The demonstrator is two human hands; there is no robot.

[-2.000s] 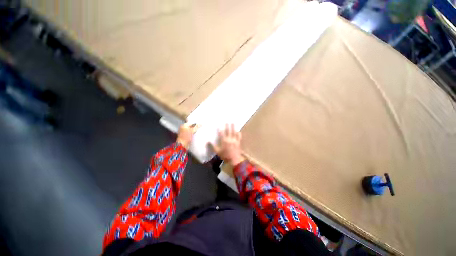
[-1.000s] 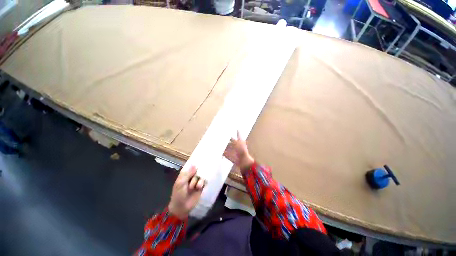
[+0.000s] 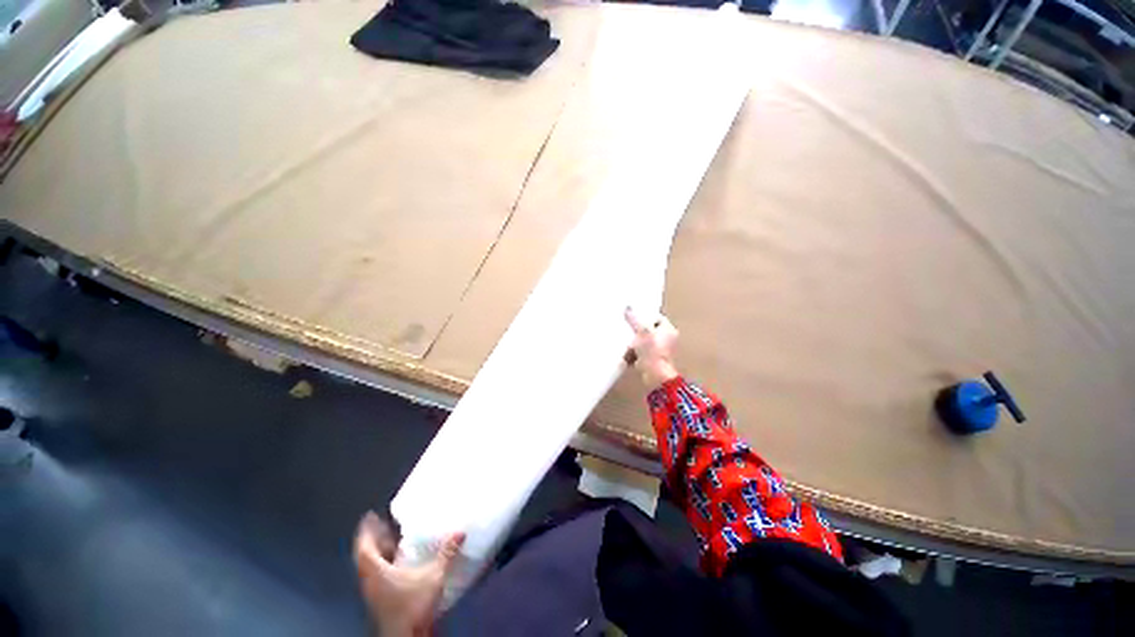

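A long white folded length of sheet material [image 3: 548,324] runs slantwise from the far side of the tan-covered table [image 3: 846,299] over the near edge to my body. My left hand [image 3: 405,572] grips its near end, off the table, thumb on top. My right hand [image 3: 653,342] holds its right edge above the table near the front edge, thumb on top and the other fingers partly hidden. The sheet narrows and bends just beyond my right hand.
A blue tool with a black handle [image 3: 977,404] stands on the table at the right. A black folded cloth [image 3: 457,35] lies at the far side. A slit [image 3: 508,224] runs in the tan covering left of the white sheet. Grey floor [image 3: 187,423] shows at left.
My left hand has drawn the near end of the white sheet down and toward me, off the table. My right hand has taken hold of its right edge. The black cloth now shows at the far side.
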